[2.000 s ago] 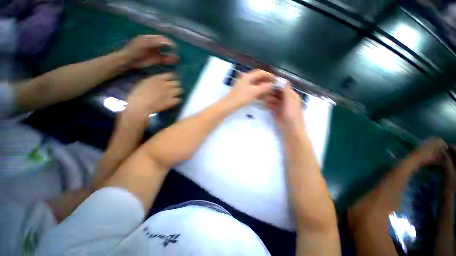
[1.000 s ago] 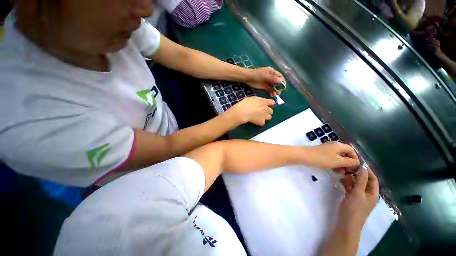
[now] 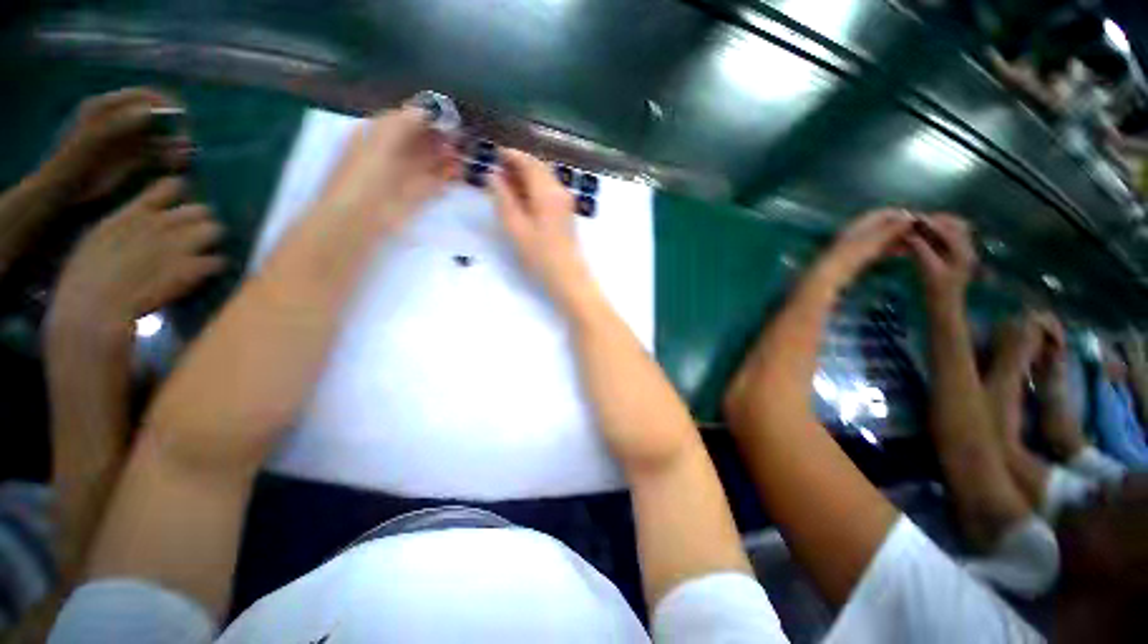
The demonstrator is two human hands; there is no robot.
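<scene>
A white sheet [image 3: 441, 377] lies in front of me. Small black rounded squares [image 3: 585, 194] sit at its far edge, partly hidden by my hands. A single black speck [image 3: 463, 260] lies near the middle of the upper sheet. My left hand [image 3: 400, 157] is blurred at the sheet's far edge. A small silvery, clear-looking piece [image 3: 437, 111] shows at its fingertips; I cannot tell if it is gripped. My right hand [image 3: 535, 208] is over the sheet beside the black squares, fingers bent and pointing forward. Blur hides whether it holds anything.
The dark green glossy conveyor [image 3: 781, 88] runs beyond the bench edge. A neighbour's hands [image 3: 139, 214] are close on the left. On the right, another worker's hands [image 3: 925, 237] are raised beyond a shiny tray [image 3: 862, 346]. More workers' arms show farther right.
The view has swung right, back to the sheet. My hands, which were together at the fingertips, are now apart. The silvery piece shows by my left hand.
</scene>
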